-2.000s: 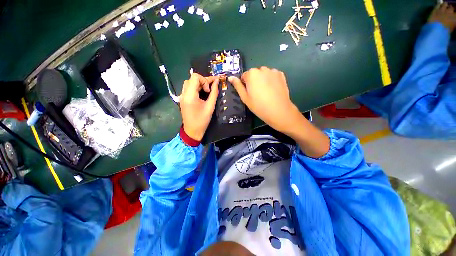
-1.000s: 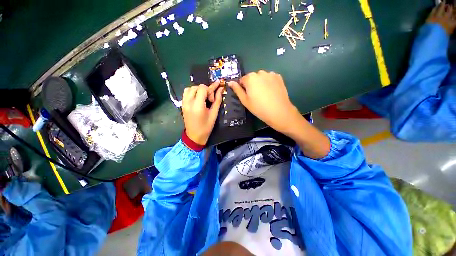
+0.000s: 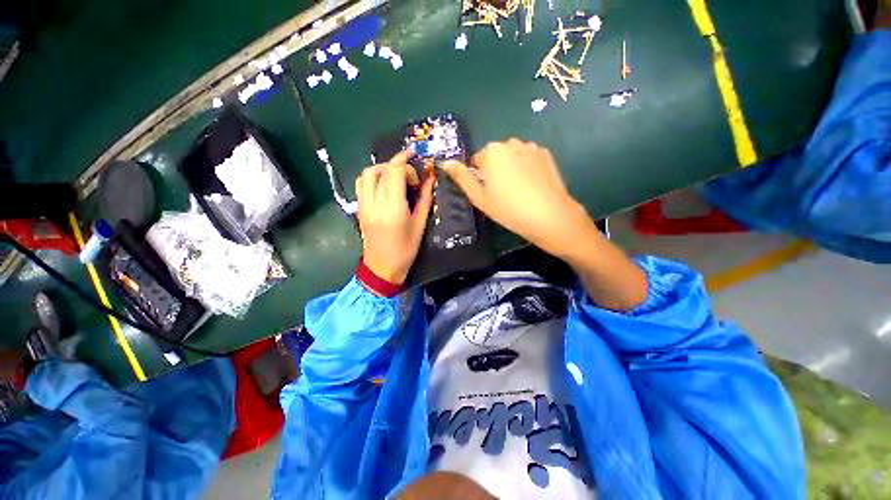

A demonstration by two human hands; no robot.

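Observation:
A black phone housing (image 3: pixel 451 227) lies on the green bench, its long side pointing away from me. A silvery-white circuit board (image 3: pixel 442 137) with blue and gold spots is at its far end. My left hand (image 3: pixel 391 210) is at the housing's left side, index finger reaching to the board's near edge, thumb beside a small orange part (image 3: pixel 429 170). My right hand (image 3: pixel 520 190) rests over the housing's right edge, thumb and curled fingers at the same spot. The fingertips are too small to show whether either hand pinches the part.
A black bin (image 3: pixel 240 176) with white contents, a clear parts bag (image 3: pixel 213 262), a dark round pad (image 3: pixel 126 193) and a white cable (image 3: pixel 337 182) lie left. White scraps (image 3: pixel 347 68) and tan-gold sticks (image 3: pixel 559 70) lie beyond. Blue-sleeved people sit on both sides.
My left index finger has moved forward from the orange part to the board's near edge. My right hand has barely moved. The bench items have shifted slightly in view.

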